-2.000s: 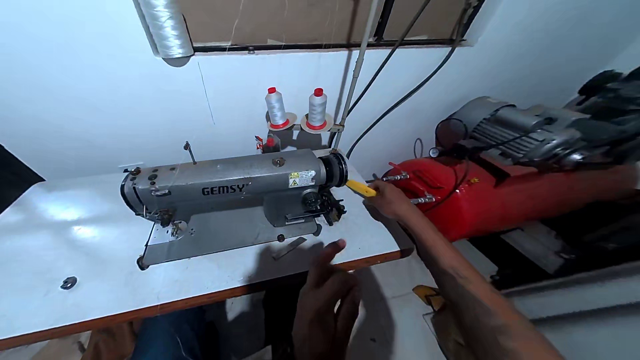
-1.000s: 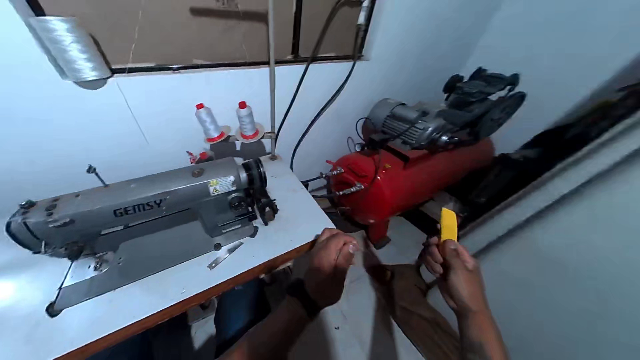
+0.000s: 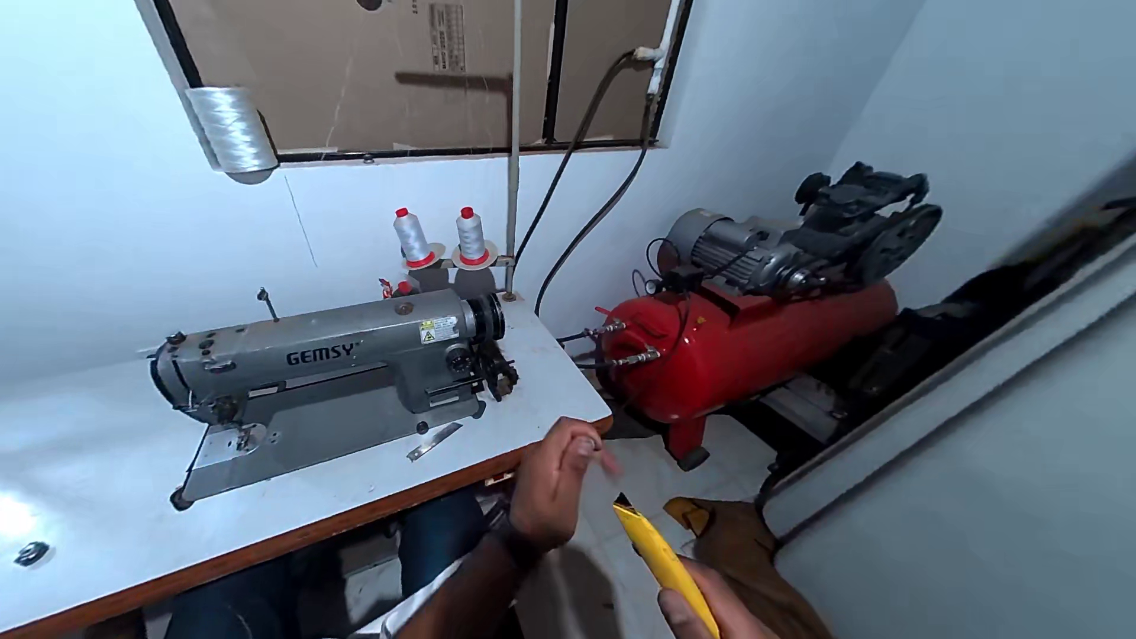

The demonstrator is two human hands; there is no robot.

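Note:
In my right hand (image 3: pixel 710 603), at the bottom of the view, is a yellow utility knife (image 3: pixel 664 561), its dark tip pointing up and left. My left hand (image 3: pixel 555 484) is raised just off the table's front right corner with its fingers curled; whether it holds something small cannot be told. A grey Gemsy sewing machine (image 3: pixel 328 355) stands on the white table (image 3: pixel 550 364) to the left. A loose metal blade strip (image 3: pixel 435 441) lies on the tabletop in front of the machine's base.
Two white thread cones (image 3: pixel 470 235) stand behind the machine. A large thread spool (image 3: pixel 232 133) is at the window frame. A red air compressor (image 3: pixel 710 355) stands right of the table, with black hoses (image 3: pixel 590 222) up the wall. Brown cloth (image 3: pixel 745 559) lies low at right. A small metal part (image 3: pixel 32 554) lies far left.
My right hand has moved with the yellow knife from beside the machine's handwheel to low in front of me. My left hand's fingers, spread two seconds ago, are now curled. The view has shifted.

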